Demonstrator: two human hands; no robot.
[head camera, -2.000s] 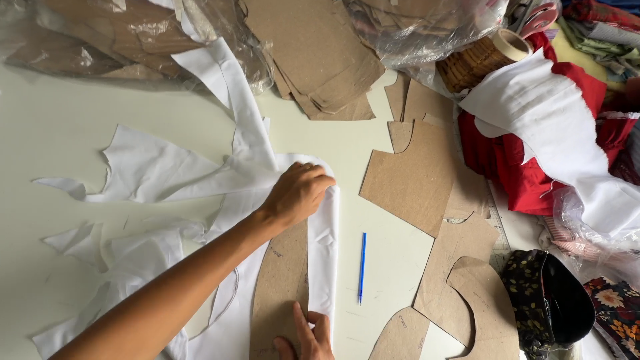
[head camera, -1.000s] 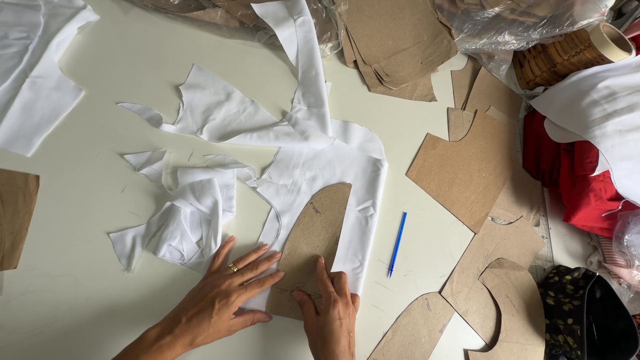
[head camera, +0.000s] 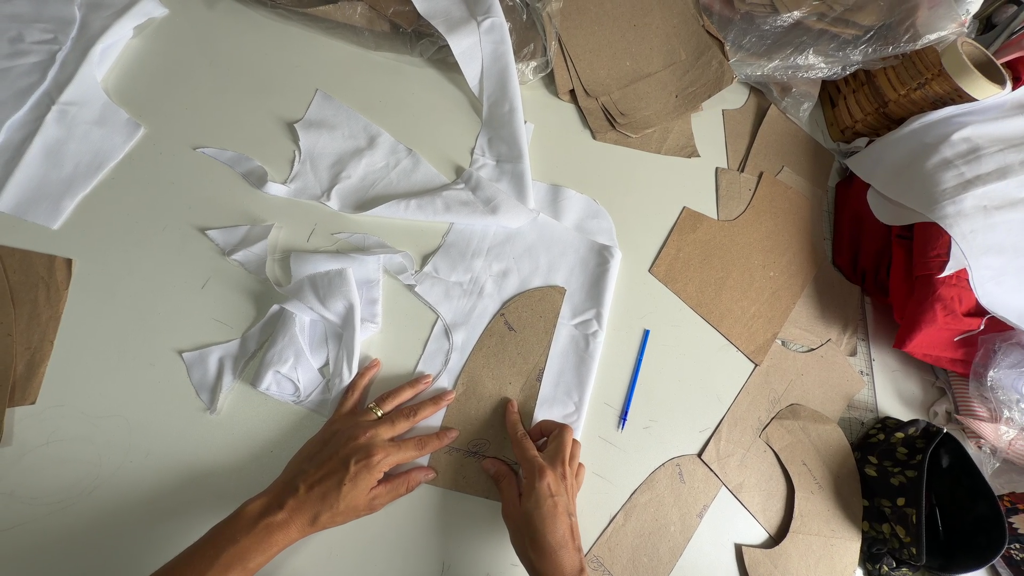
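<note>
A curved brown cardboard sewing pattern piece (head camera: 504, 360), bearing handwriting, lies on white fabric (head camera: 572, 320) on the pale table. My left hand (head camera: 360, 452) is spread flat, its fingertips at the pattern's left edge and on the cloth; a ring is on one finger. My right hand (head camera: 544, 480) rests on the pattern's lower right part, index finger extended and thumb touching it, with the other fingers curled. Crumpled white fabric scraps (head camera: 312, 336) lie just beyond my left hand. A blue pen (head camera: 634, 380) lies to the right of the cloth.
More cardboard pattern pieces (head camera: 744, 272) spread along the right, and a stack (head camera: 640, 64) lies at the top. A wicker basket (head camera: 872, 92), tape roll (head camera: 974, 68), red fabric (head camera: 928, 296) and open black floral pouch (head camera: 896, 488) crowd the right edge. White fabric (head camera: 72, 104) lies upper left.
My left hand was at the upper end of the white fabric two seconds ago and has come down beside the pattern's lower left. My right hand stays at the pattern's lower part. The view has shifted.
</note>
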